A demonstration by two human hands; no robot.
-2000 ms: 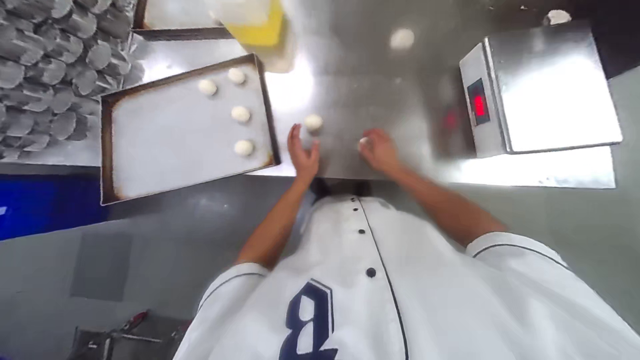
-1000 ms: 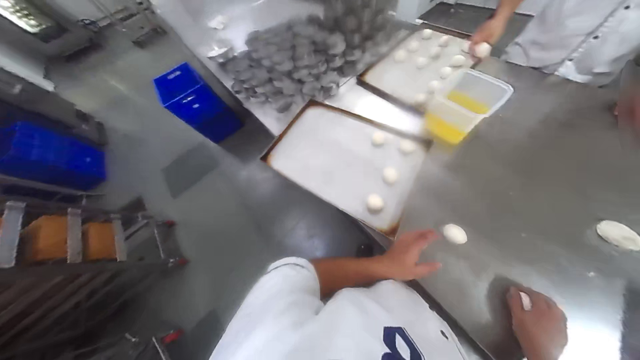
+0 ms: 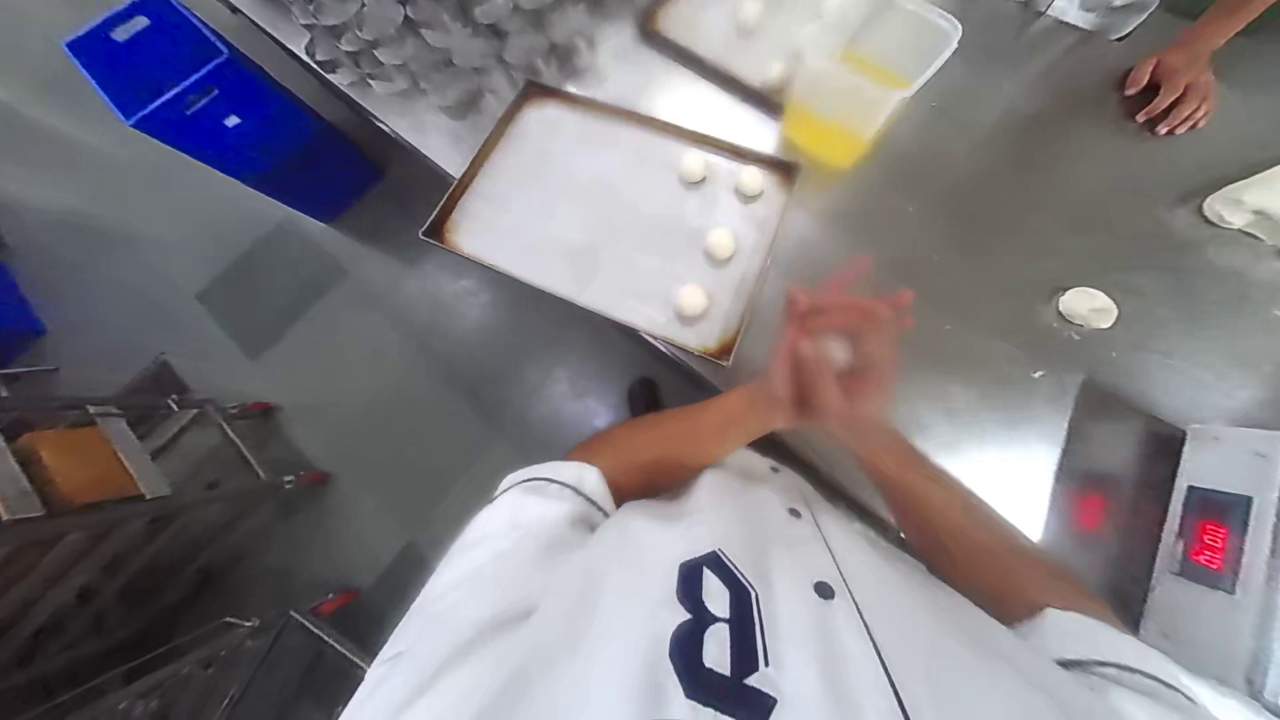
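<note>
My left hand [image 3: 800,350] and my right hand [image 3: 868,365] are brought together over the near edge of the steel table, both blurred. A small white dough ball [image 3: 836,351] shows between the palms; which hand bears it is hard to tell. Just left of the hands lies a lined baking tray [image 3: 570,215] with several round dough balls [image 3: 720,243] toward its right end. To the right, a flat dough disc [image 3: 1088,307] rests on the steel.
A tub with yellow liquid [image 3: 828,135] and a second tray [image 3: 690,50] stand beyond. Small metal molds [image 3: 440,50] are heaped at upper left. Another person's hand [image 3: 1175,88] rests on the table at upper right. A digital scale [image 3: 1215,540] sits at lower right, blue crates [image 3: 230,110] at left.
My hands, apart over the table one second ago, are now together with dough between them. The dough ball near my left hand no longer shows on the table. The view has swung.
</note>
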